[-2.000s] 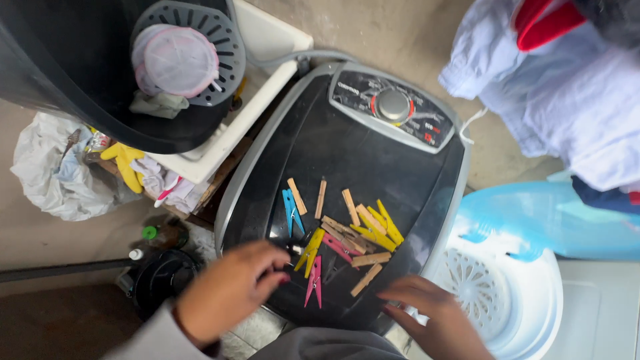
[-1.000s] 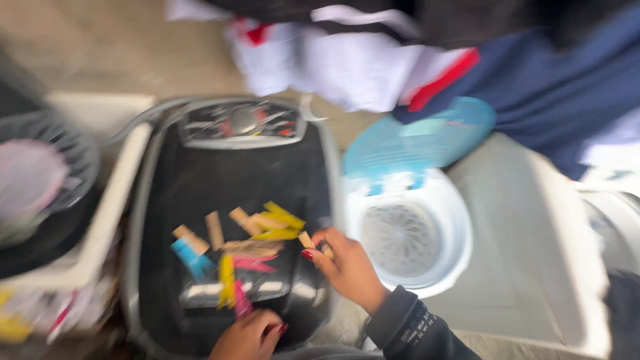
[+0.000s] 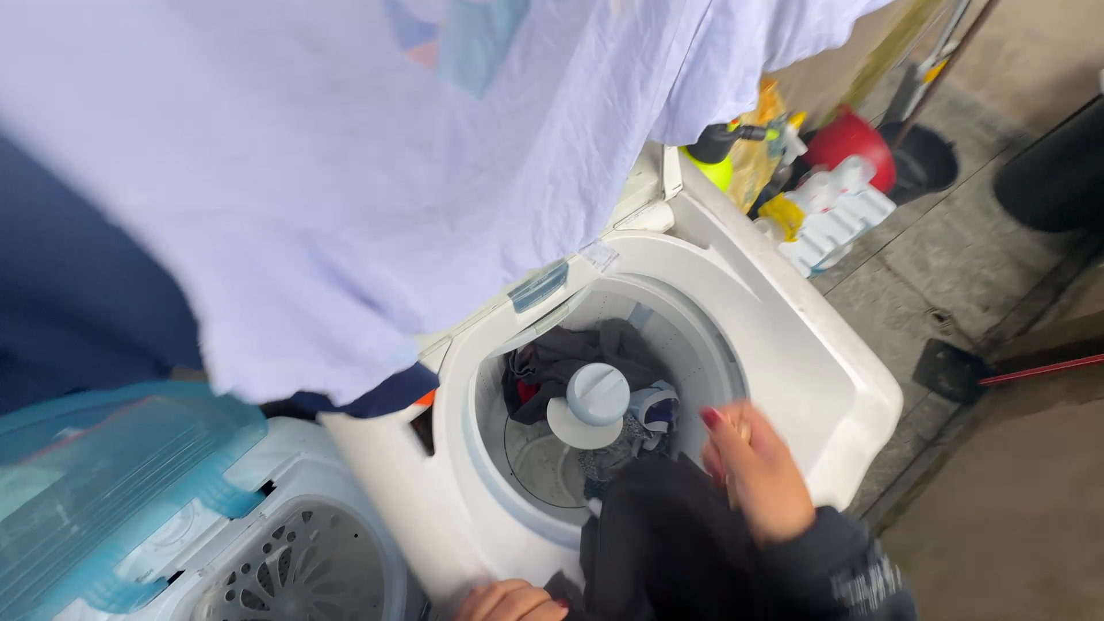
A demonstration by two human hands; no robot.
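Note:
My right hand (image 3: 755, 470) is closed around what looks like a wooden clothespin (image 3: 740, 431), above the near right rim of a white top-loading washing machine (image 3: 811, 362). Below and beside it, a black garment (image 3: 664, 535) hangs over the near rim of the tub. My left hand (image 3: 511, 601) is at the bottom edge, by the machine's near rim and the black cloth; its fingers are partly cut off, so its hold is unclear. Inside the tub, dark clothes (image 3: 604, 349) lie around the pale agitator (image 3: 598, 394).
A pale lilac garment (image 3: 414, 190) hangs low over the machine's back left. At left stand a translucent blue lid (image 3: 112, 483) and a small spin basket (image 3: 302, 561). Behind on the right are a yellow-green sprayer bottle (image 3: 711, 168), a red container (image 3: 854, 151), a black bucket (image 3: 923, 164) and a dustpan (image 3: 949, 371).
The view has swung right, from the black lid with clothespins to the open washing machine. My right hand has left the clothespin pile, where it was pinching a wooden one.

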